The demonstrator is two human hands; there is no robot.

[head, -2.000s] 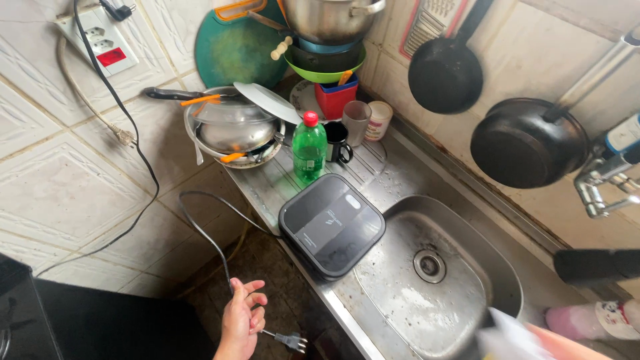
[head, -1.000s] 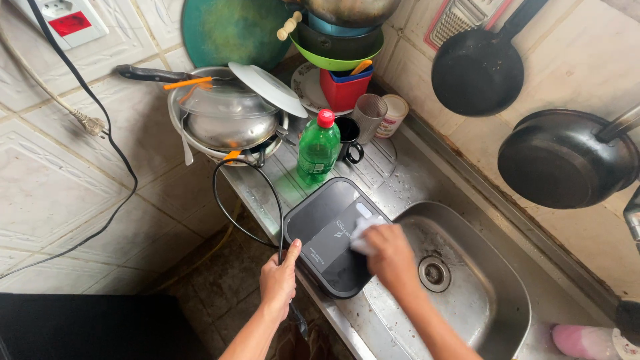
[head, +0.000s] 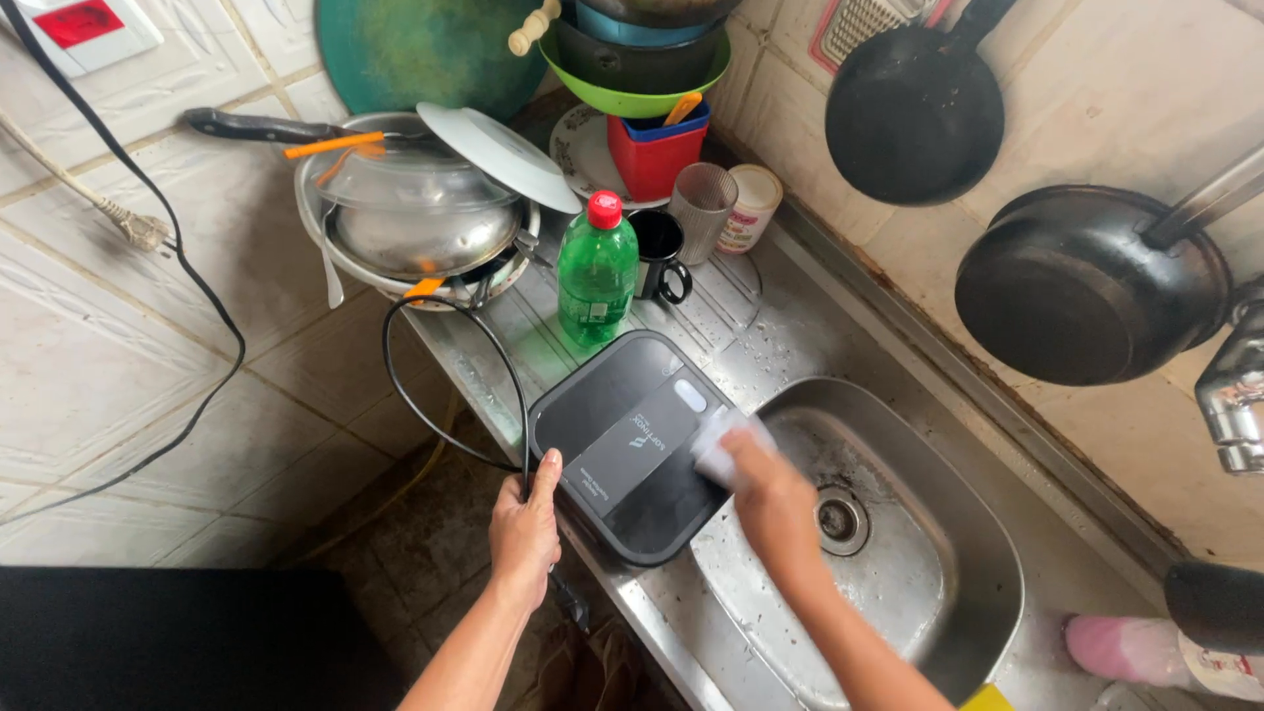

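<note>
A dark, rounded-square appliance with a glossy top [head: 632,449] rests on the steel counter beside the sink bowl. My left hand [head: 525,538] grips its black power cord [head: 387,367] at the near left edge, thumb up by the appliance's rim; the cord loops out to the left and the plug [head: 570,600] hangs below the hand. Blurred by motion, my right hand [head: 775,499] holds a white cloth or paper [head: 726,444] against the appliance's right side. The lower part of the cloth is hidden by the fingers.
Behind the appliance stand a green bottle [head: 597,272], a black mug [head: 660,259] and a ribbed glass [head: 702,212]. Stacked cookware [head: 425,212] sits at the back left. The sink basin [head: 889,553] lies to the right. Black pans [head: 1086,286] hang on the wall.
Two seconds ago my left hand was apart from the appliance, palm up; it is now at its edge holding the cord. My right hand has come onto the lid with the white cloth.
</note>
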